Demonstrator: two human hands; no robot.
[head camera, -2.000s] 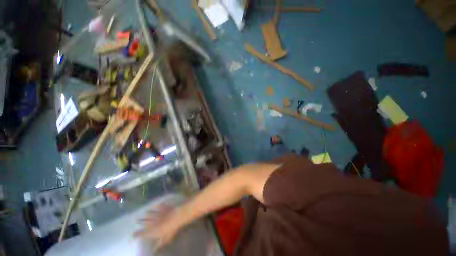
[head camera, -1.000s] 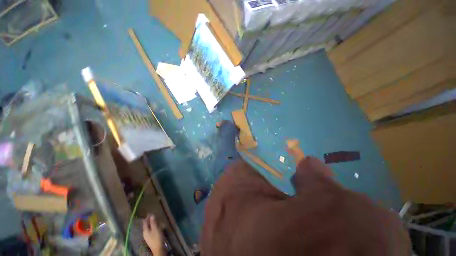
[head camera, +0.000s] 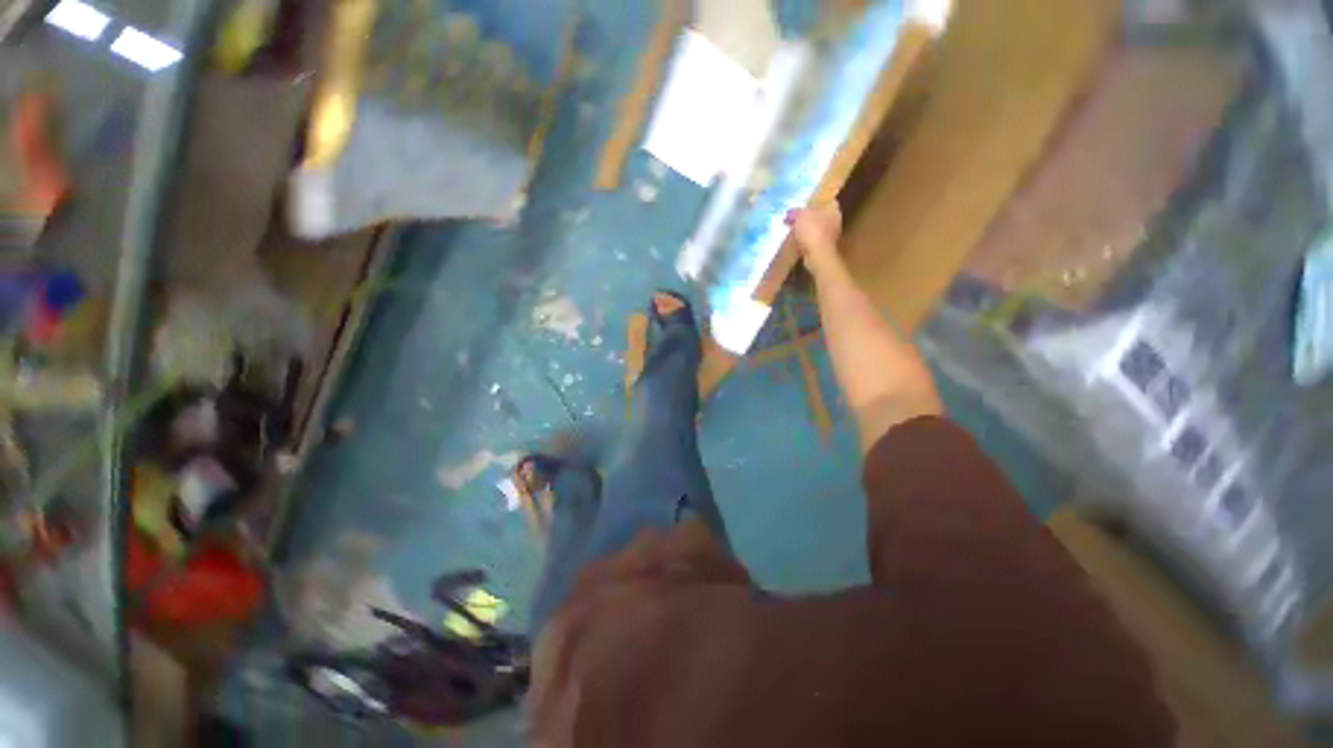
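Observation:
A framed painting (head camera: 797, 168) with a blue and white face and a gold edge stands tilted at the top centre. White corner pieces (head camera: 740, 325) cover its visible corners. My right hand (head camera: 816, 234) is at the painting's right-hand long edge, with its fingers closed over the frame; the view is blurred. My left hand is out of the picture. A second framed painting (head camera: 417, 164), with a pale lower area and a gold edge, is at the upper left beside the table; it is cut off by the top edge.
The table's metal edge (head camera: 139, 336) runs down the left side. Wrapped stacked goods (head camera: 1170, 395) and brown cardboard (head camera: 980, 146) are at the right. Wood strips (head camera: 807, 383) and white scraps lie on the blue-green floor (head camera: 424, 351) around my feet. A red item (head camera: 205, 585) is at the lower left.
The view has shifted. My right hand has moved from above the floor onto the painting's edge, and that painting now shows narrower. My left hand has left the picture.

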